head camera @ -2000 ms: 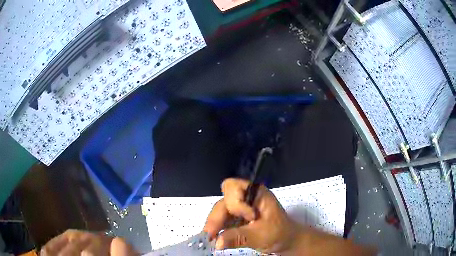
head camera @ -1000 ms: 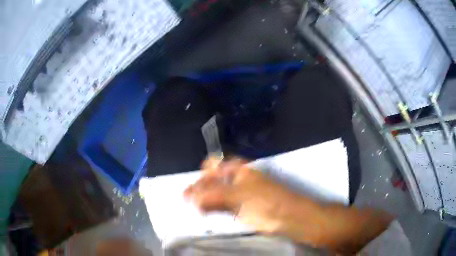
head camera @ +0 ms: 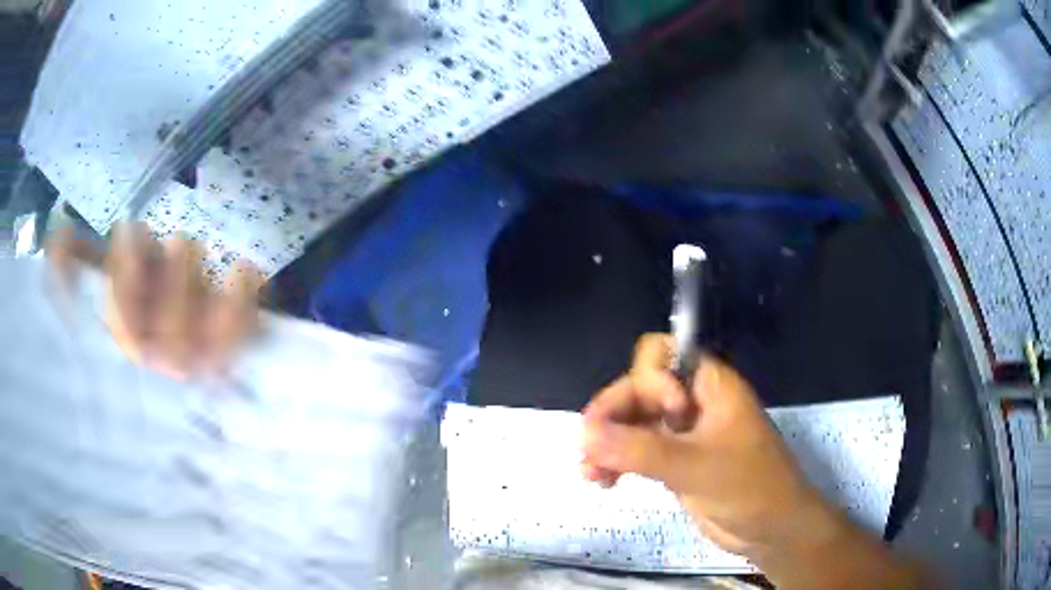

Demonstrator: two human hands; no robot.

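Note:
My right hand (head camera: 715,449) holds slim tweezers (head camera: 686,305) like a pen, with a pale end upward, above the lap stack of PCBs (head camera: 524,484). My left hand (head camera: 173,305) grips the upper edge of a large white PCB (head camera: 208,461) at the left. This board is motion-blurred, and its surface detail cannot be told. Whether the right fingertips touch the lap stack is not clear.
The bench stack of PCBs (head camera: 426,104) lies at upper left with stepped edges. A blue plastic bin (head camera: 403,271) is beside my dark trousers, and another blue edge (head camera: 749,205) shows beyond my knees. The grey PCB storage rack (head camera: 939,242) stands at right. Specks dot the floor.
My left hand has come up at the left with a white board in its grip. My right hand has moved right, with the tweezers upright again. The view has shifted left.

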